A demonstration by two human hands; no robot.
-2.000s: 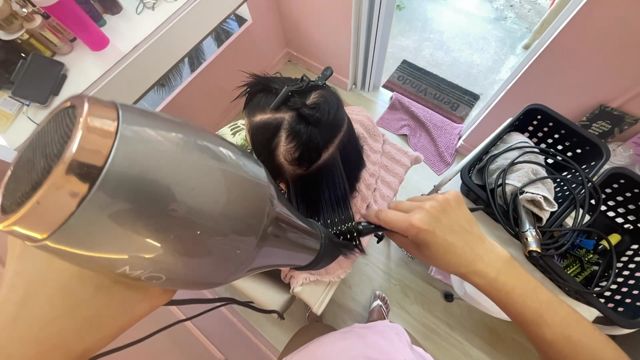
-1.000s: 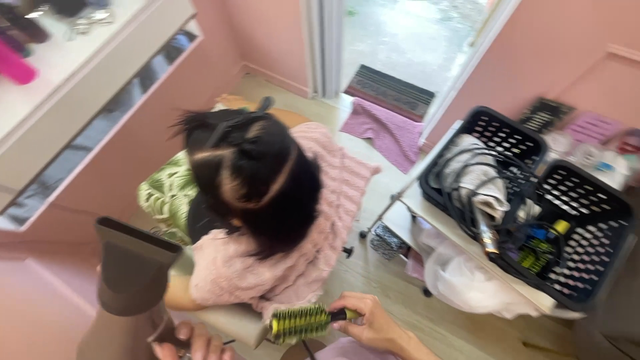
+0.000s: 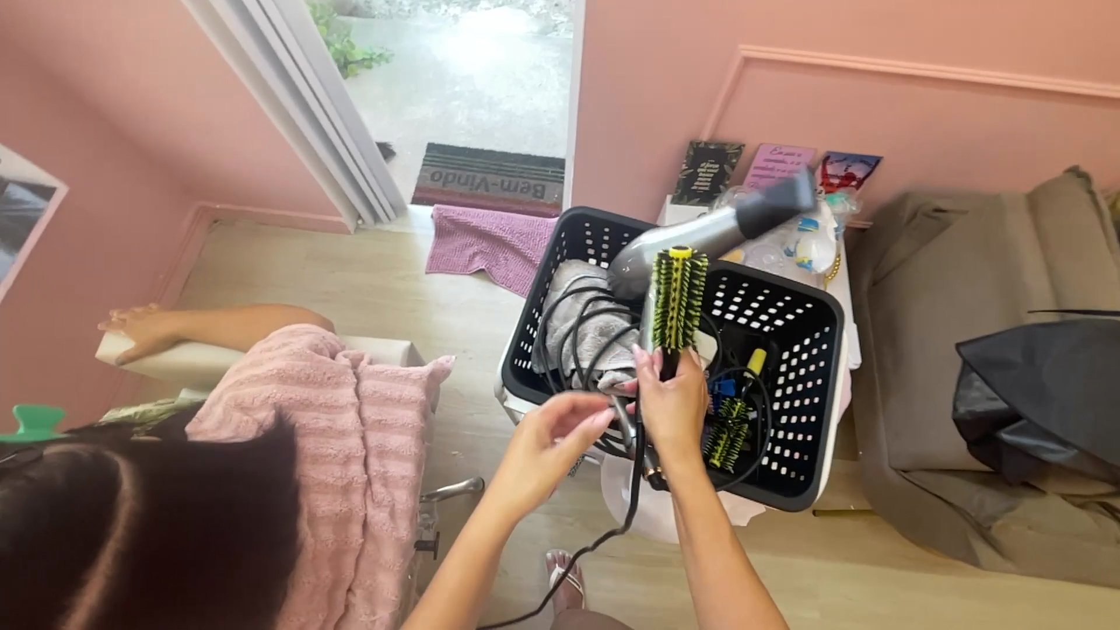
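Observation:
My right hand (image 3: 672,411) grips the handle of a round hairbrush (image 3: 679,297) with yellow-green and black bristles, held upright over the black plastic baskets (image 3: 809,394). Behind the brush, a grey hair dryer (image 3: 691,245) lies across the baskets, its dark nozzle up to the right; its grip is partly hidden. My left hand (image 3: 560,442) is just left of the right one, fingers curled and apart, with nothing plainly held. A grey towel (image 3: 586,328) wrapped in black cable fills the left basket. Another round brush (image 3: 726,435) lies in the right one.
A seated person with dark parted hair (image 3: 175,525) and a pink towel (image 3: 324,455) on the shoulders is at lower left, an arm on the armrest (image 3: 210,360). A brown sofa (image 3: 927,367) with a black bag (image 3: 1041,394) stands right. A black cord (image 3: 604,538) hangs below my hands.
The view has swung right to the baskets. The hair dryer, earlier near the seated person, is now over the baskets. The round brush has moved from beside the pink towel to above them.

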